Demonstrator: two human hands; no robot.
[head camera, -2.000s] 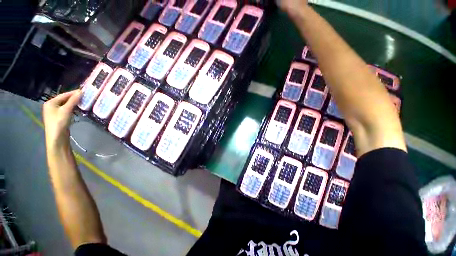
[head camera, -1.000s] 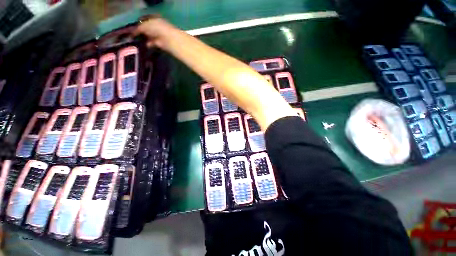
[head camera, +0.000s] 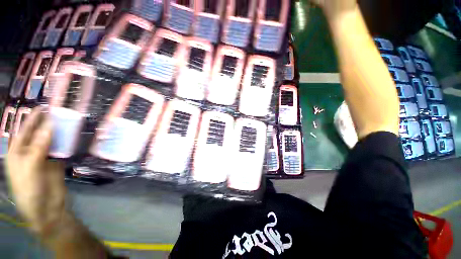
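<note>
A black blister tray (head camera: 202, 189) full of pink-rimmed phone units is raised close to the camera. It partly covers another tray (head camera: 290, 174) on the mat. My left hand (head camera: 35, 157) is blurred at the raised tray's near left corner, with fingers closed on its edge beside a tilted-looking unit (head camera: 71, 111). My right hand (head camera: 338, 5) is at the top edge of the picture, blurred and cut off, beyond the raised tray's far right; its fingers and grip are hidden. The units show pale keypads, several glaring white.
The tray stack (head camera: 76, 25) with pink-rimmed units stands at upper left. Small loose bits (head camera: 316, 119) lie on the green mat (head camera: 323, 93). A whitish parts bag (head camera: 344, 124) is partly behind my right forearm. Trays of blue-looking units (head camera: 429, 111) lie at right. A red stool or crate (head camera: 437, 235) is at lower right.
A full tray is now raised and covers much of the tray on the mat. My left hand has come back into view at its left corner. My right hand has moved right, to the top edge.
</note>
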